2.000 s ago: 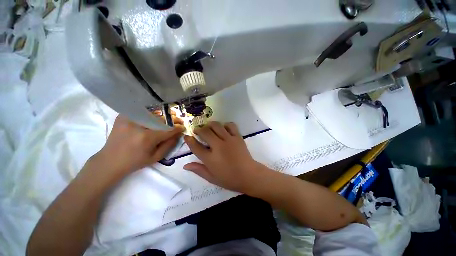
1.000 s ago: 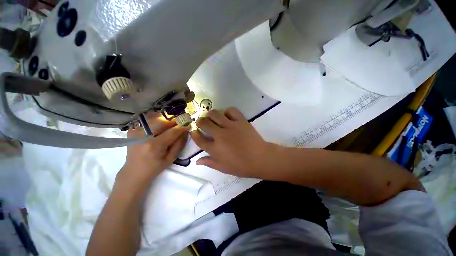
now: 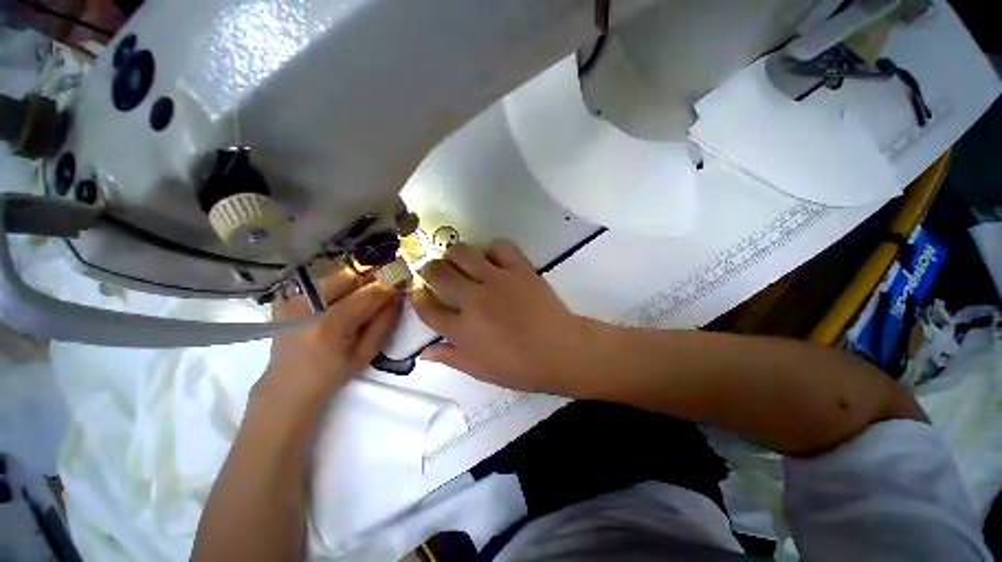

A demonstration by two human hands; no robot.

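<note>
The white-grey sewing machine head leans over both hands, with a lit needle area at its lower end. My left hand is at the left of the needle area, fingers bent and pressed down at the white cloth. My right hand is just right of it, fingertips curled down by the lamp glow, thumb apart. The tips of both hands nearly meet. The small piece under the fingertips and the presser foot are mostly hidden. The cream ribbed dial is above my left hand.
Curved white paper pieces lie around the machine pillar. A small round metal disc is on the bed. A printed scale runs along the table's front. A yellow edge and blue packet are at right. White cloth spreads at left.
The view has swung since two seconds ago, so the machine head's side now shows at the upper left. Both hands stay beside the needle area, with only slight finger shifts.
</note>
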